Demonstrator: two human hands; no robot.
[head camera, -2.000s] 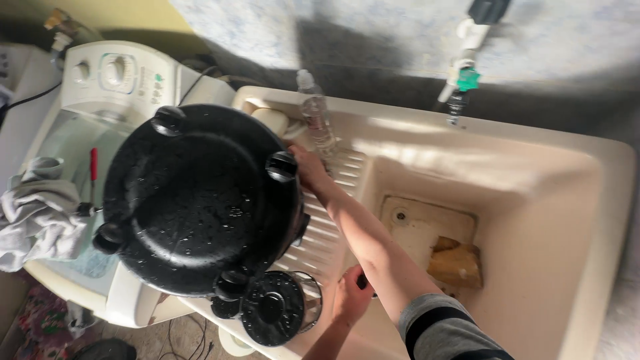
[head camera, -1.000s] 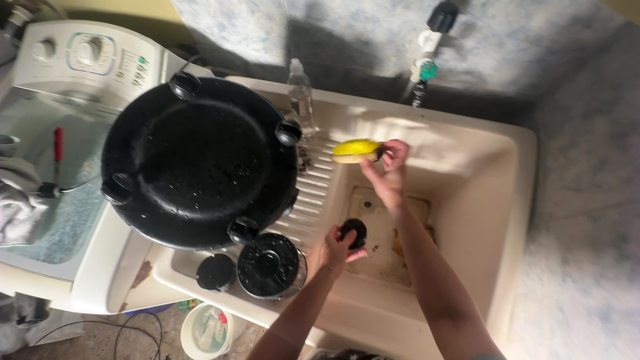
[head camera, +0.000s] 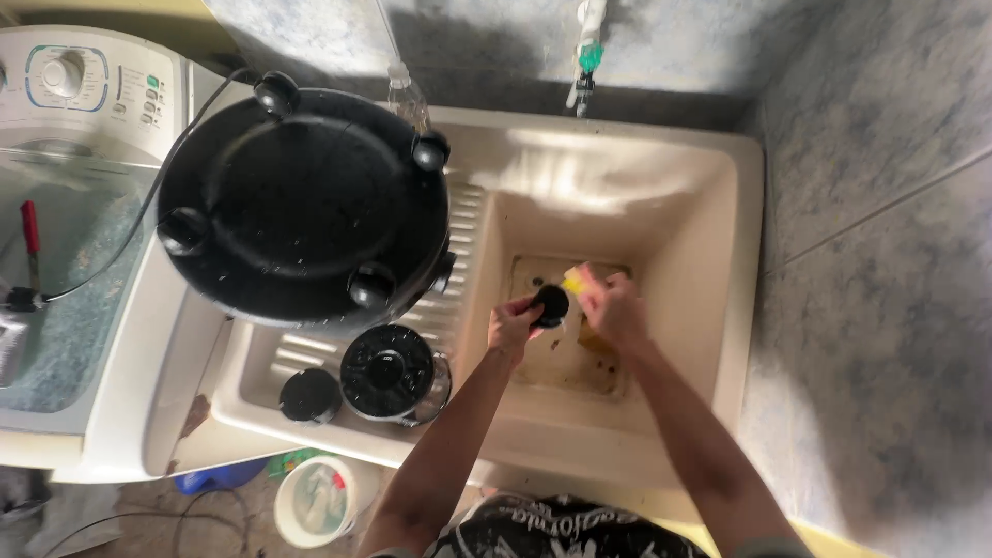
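Observation:
Over the basin of the beige utility sink (head camera: 744, 256), my left hand (head camera: 511, 325) grips a small round black part (head camera: 551, 305), perhaps a cap. Just right of it, my right hand (head camera: 616, 306) holds a yellow sponge (head camera: 574, 280), mostly hidden by the fingers. The sponge is close to the black part; whether they touch I cannot tell. A large round black vessel with knob-like feet (head camera: 310, 201) rests upside down on the ribbed drainboard. Below it stand a black-topped container with shiny sides (head camera: 387, 372) and a smaller black round piece (head camera: 310, 396).
A clear plastic bottle (head camera: 408, 101) stands behind the drainboard, and a tap (head camera: 589, 58) hangs over the sink's back edge. To the left is a washing machine (head camera: 116, 325) with a cable across it. A white bucket (head camera: 314, 504) sits on the floor. A brownish-yellow object (head camera: 595, 335) lies in the basin.
My right hand has brought the yellow sponge down from the basin's upper left toward the black part. Two seconds ago that hand was at the large black vessel. The view has shifted.

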